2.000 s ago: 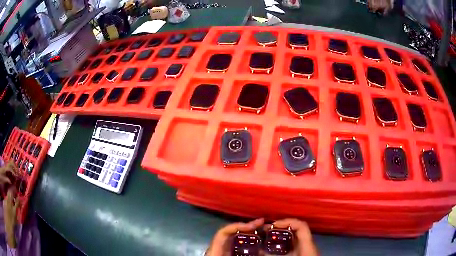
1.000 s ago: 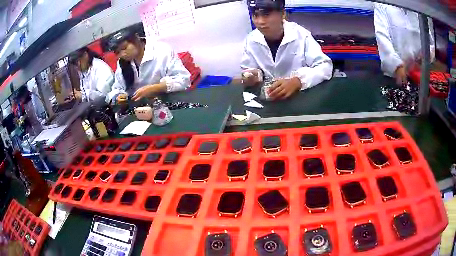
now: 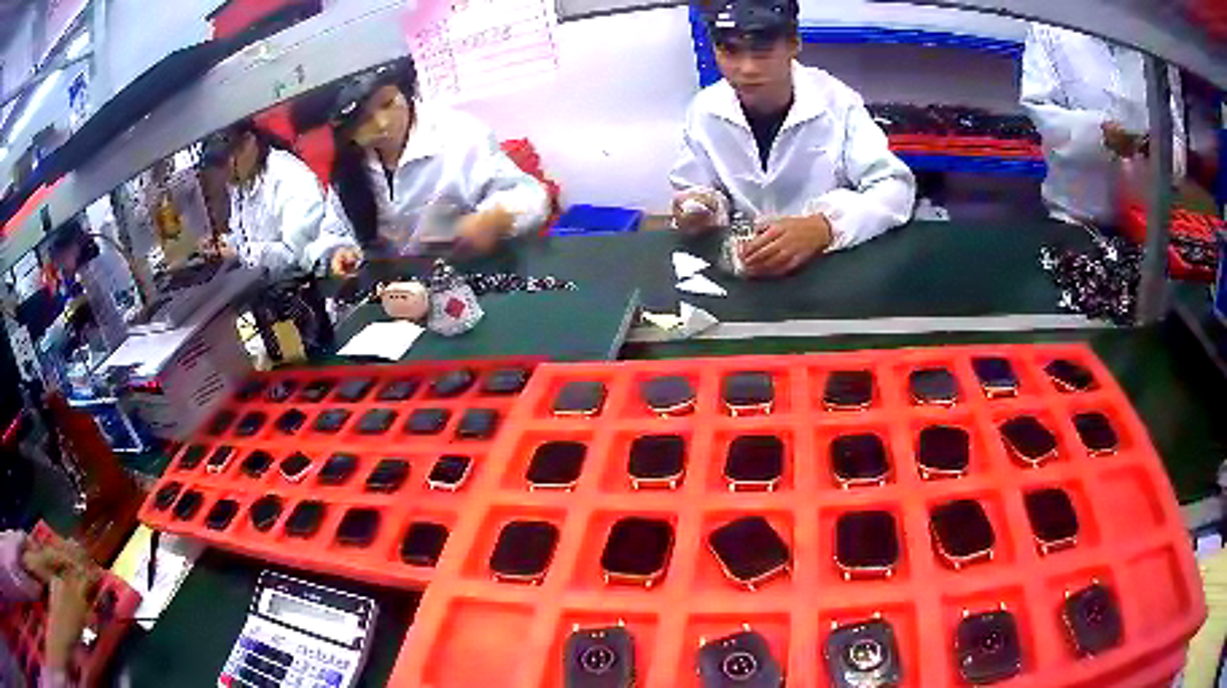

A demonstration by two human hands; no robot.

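Neither of my hands is in the picture. Nearest in front of me is a large red-orange foam tray (image 3: 834, 578) with rows of square pockets. Most pockets hold one dark watch body (image 3: 865, 543). The front-row units, such as one watch body showing a round sensor mark (image 3: 599, 657), lie face down. The front-left pocket and some pockets at the right are empty. One watch body (image 3: 750, 551) sits turned in its pocket. A second red tray (image 3: 323, 548) with watch bodies lies to the left.
A white-grey calculator (image 3: 303, 634) lies left of the front tray, cut off below. White-smocked people (image 3: 794, 148) sit across the green bench (image 3: 915, 269). A neighbour's hands (image 3: 67, 578) are at lower left. A dark shiny heap (image 3: 1093, 276) lies far right; a metal post (image 3: 1153, 188) stands beside it.
Two seconds ago my hands held two lit watch bodies at the bottom edge; the view has since tilted up and they are out of frame. A neighbour's hands have come over the small tray at left.
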